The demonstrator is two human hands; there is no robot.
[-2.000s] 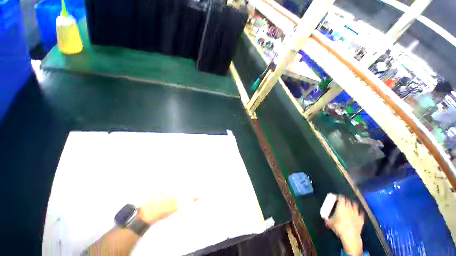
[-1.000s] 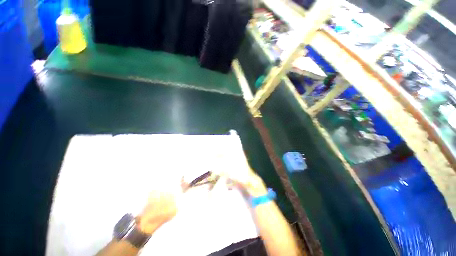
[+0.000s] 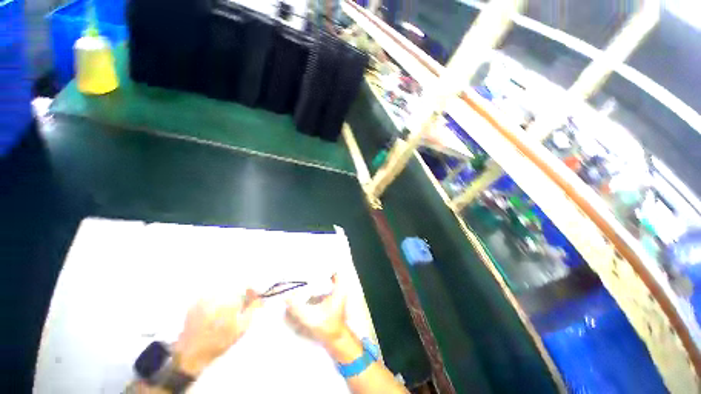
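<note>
My left hand (image 3: 214, 327), with a dark watch on its wrist, is low over the white work sheet (image 3: 177, 254). My right hand (image 3: 321, 314), with a blue wristband, is to its right over the same sheet. Thin dark lead wires (image 3: 284, 288) loop across the gap between the hands and end at my left fingertips. My right fingers are curled round a small pale part with a dark patch. Glare on the white sheet washes out the parts' outlines, and whether my left fingers also hold a cover is hidden.
A blue-grey unit (image 3: 417, 250) lies on the dark green conveyor belt (image 3: 476, 331), beyond the rusty rail (image 3: 403, 288). A cream post (image 3: 407, 158) stands beside the belt. Black ribbed stacks (image 3: 254, 65) and a yellow squeeze bottle (image 3: 96, 68) are at the back.
My right hand has come from the belt, where it held a white unit, to the sheet. Wires now show looped between the hands. The blue-grey unit has moved along the belt towards the post.
</note>
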